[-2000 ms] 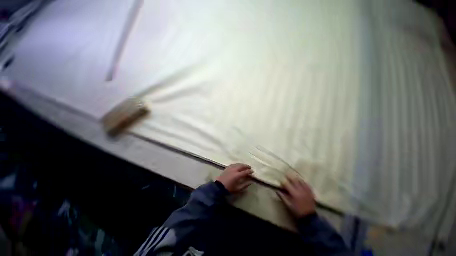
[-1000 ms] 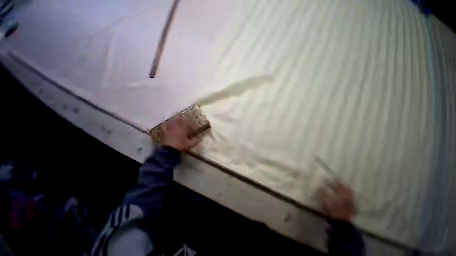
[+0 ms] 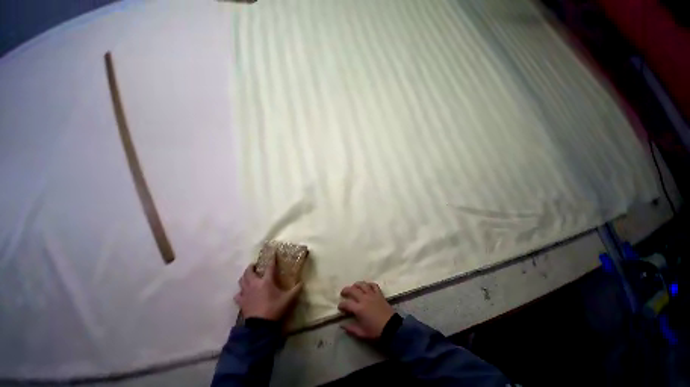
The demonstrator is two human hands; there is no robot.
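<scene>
The pale yellow fabric ply (image 3: 393, 151) lies rippled over the table, with small creases near the front edge. The cloth weight (image 3: 291, 261), a block in shiny brown tape, sits on the ply's left end near the near table side. My left hand (image 3: 265, 295) grips the near side of the weight. My right hand (image 3: 366, 308) rests on the fabric edge just right of the weight, fingers curled at the ply; whether it pinches the cloth is hard to tell.
A wooden smoothing stick (image 3: 136, 162) lies on the whitish fabric lay (image 3: 60, 174) at left. Part of a dark object shows at the top edge. The rail end with blue pieces (image 3: 616, 253) is at right, beside a dark cable. Red material is at upper right.
The view has turned toward the table's right end. My right hand has come closer to the weight. My left hand went from the fabric edge to the weight and remains on it.
</scene>
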